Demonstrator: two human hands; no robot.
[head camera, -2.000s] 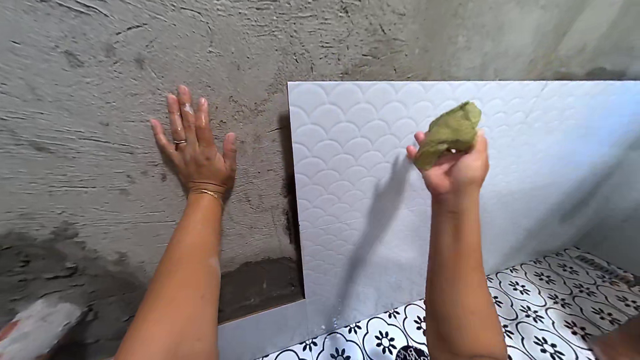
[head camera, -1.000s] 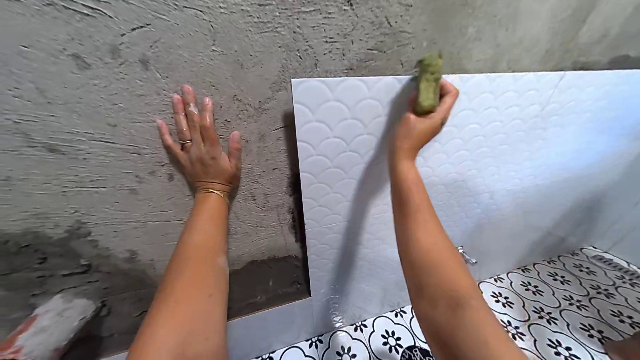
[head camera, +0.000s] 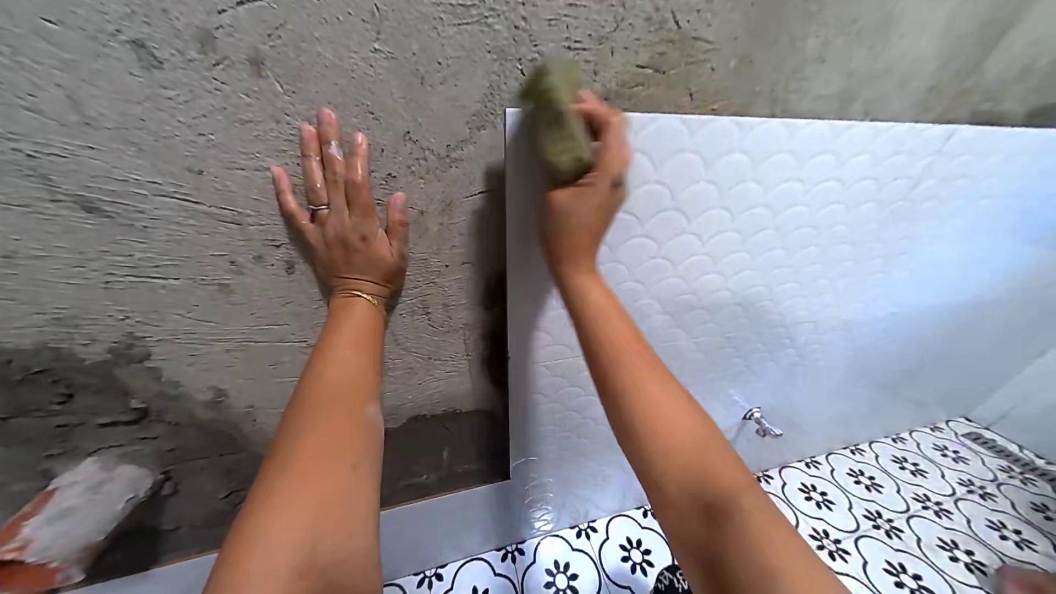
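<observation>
My left hand (head camera: 351, 223) lies flat on the rough cement wall (head camera: 190, 272), fingers spread, with a ring and a thin bracelet on it. It holds nothing. My right hand (head camera: 590, 181) grips a green sponge (head camera: 559, 120), blurred, at the upper left corner of the white wall tiles (head camera: 701, 214). These tiles carry a raised scallop pattern, and their left edge stands beside the bare cement. Whether the sponge touches the tile face cannot be told.
A chrome tap (head camera: 761, 422) sticks out of the tiled wall low down. Black-and-white patterned tiles (head camera: 866, 503) cover the floor, with a drain grate (head camera: 1011, 455) at the right. An orange object smeared with white material (head camera: 78, 511) is at the lower left.
My right hand has moved left with the sponge, from further along the tiles to their upper left corner. My left hand has stayed on the cement wall.
</observation>
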